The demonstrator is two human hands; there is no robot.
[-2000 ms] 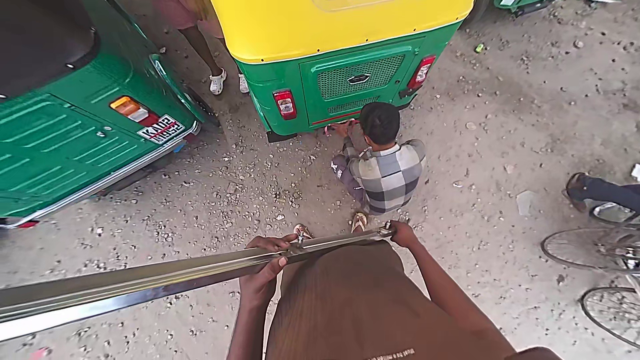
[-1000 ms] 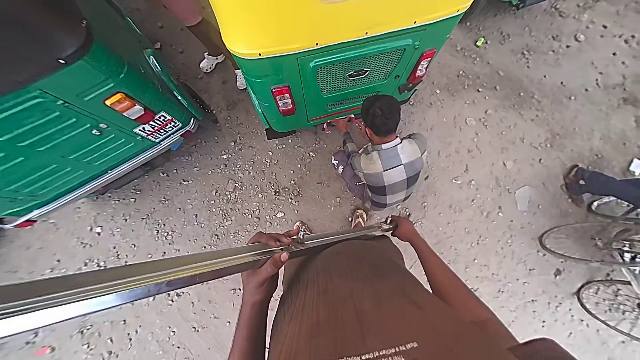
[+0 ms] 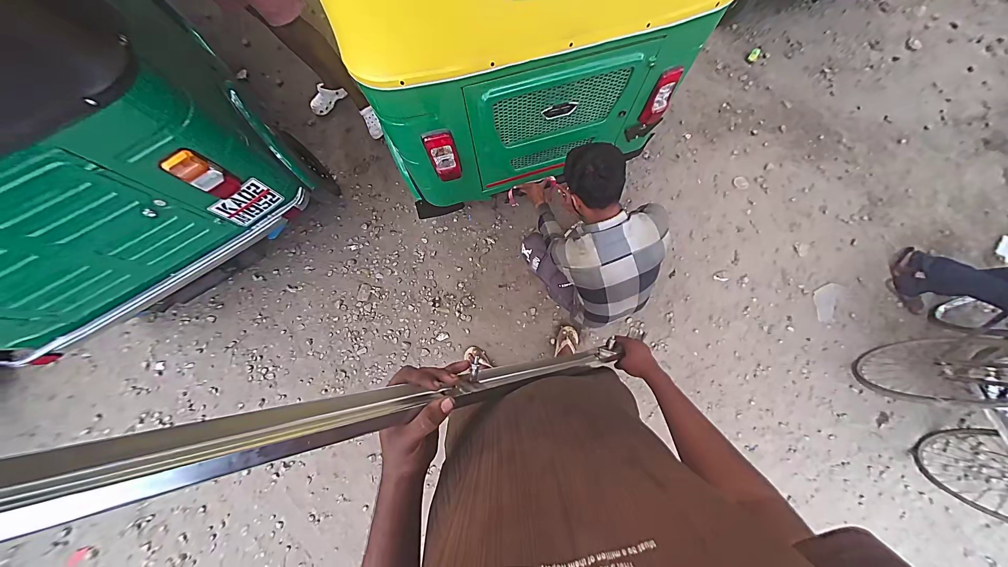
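A long shiny metal bar (image 3: 260, 441), channel-like along its length, runs from the left edge of the view to my waist. My left hand (image 3: 417, 417) grips it near the middle of the view, thumb on the near side and fingers over the far side, beside a small metal fitting (image 3: 470, 386). At the bar's right end, by another small fitting, my right hand (image 3: 635, 357) is closed around it. The bar lies across the front of my brown shirt (image 3: 543, 465), above my sandalled feet.
Ahead, a person in a checked shirt (image 3: 618, 268) squats with hands at the rear of a green and yellow auto rickshaw (image 3: 559, 110). Another green auto rickshaw (image 3: 87, 236) stands left, with someone's legs (image 3: 307, 51) behind. Bicycle wheels (image 3: 965, 472) and a person's leg (image 3: 961, 279) are at right.
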